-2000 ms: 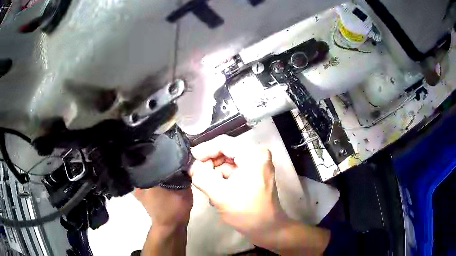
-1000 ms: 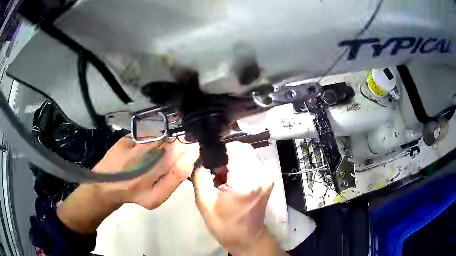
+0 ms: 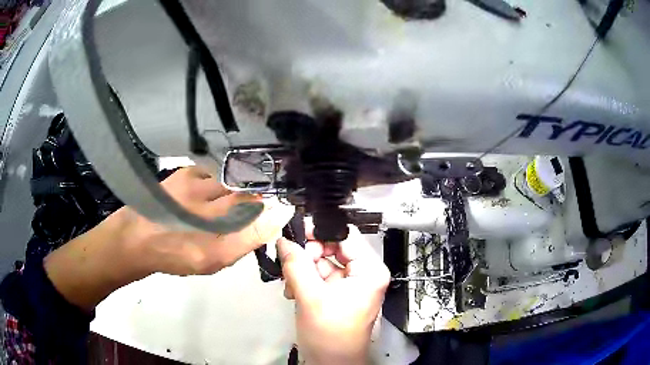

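A black part-sewn piece (image 3: 268,265) shows between my hands, just below the needle area; much of it is hidden by my fingers. My left hand (image 3: 207,224) reaches in from the left, its fingertips at the piece beside the wire guard (image 3: 247,171). My right hand (image 3: 333,285) comes from below, thumb and fingers pinched on the piece's right side. The dark, blurred needle bar area (image 3: 328,178) stands above my fingertips. The presser foot and needle tip are hidden.
The off-white sewing machine head (image 3: 456,78) spans the top. A curved grey bar (image 3: 107,142) crosses in front of my left hand. A black bundle of strips (image 3: 64,185) lies at left. The exposed bed mechanism (image 3: 456,249) and a small white bottle (image 3: 543,175) are at right.
The view has shifted, so the machine sits further right and lower. My left hand, earlier low behind the machine head, is now up beside the needle area. The black piece shows between both hands.
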